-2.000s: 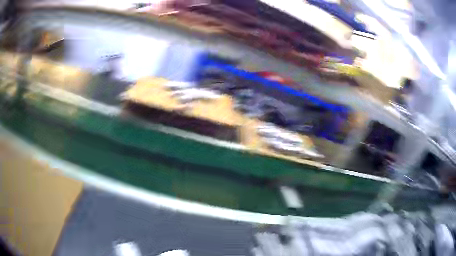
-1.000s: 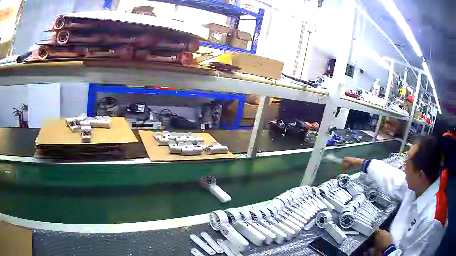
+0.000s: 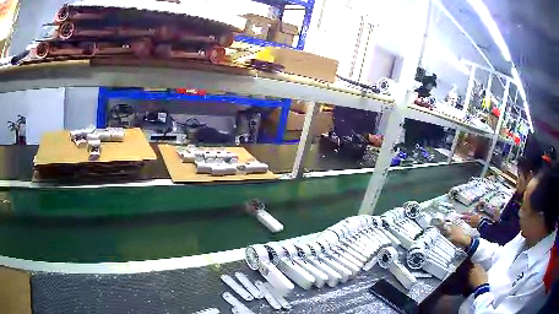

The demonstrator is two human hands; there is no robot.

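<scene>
Neither of my hands is in the picture. A dense overlapping row of white handheld fans (image 3: pixel 319 256) lies on the bench in front of me, heads towards the conveyor. Several flat white handle covers (image 3: pixel 248 286) lie loose to the left of the row, some cut off by the bottom edge. A single white fan (image 3: pixel 265 216) lies on the green conveyor belt (image 3: pixel 153 218). A dark flat object (image 3: pixel 393 295) lies at the right, near another fan (image 3: pixel 397 267).
The bench has a dimpled silver-grey covering (image 3: pixel 135 293). A cardboard sheet (image 3: pixel 15 292) lies at the left. Beyond the belt, white parts lie on two cardboard areas (image 3: pixel 52 147). A shelf post (image 3: pixel 383 162) stands beyond the belt. A person in white (image 3: pixel 512 270) works at the right, another behind.
The view has steadied and shifted slightly. The arm of the person in white, earlier stretched over the belt, is now back over the fans. A second person now shows behind.
</scene>
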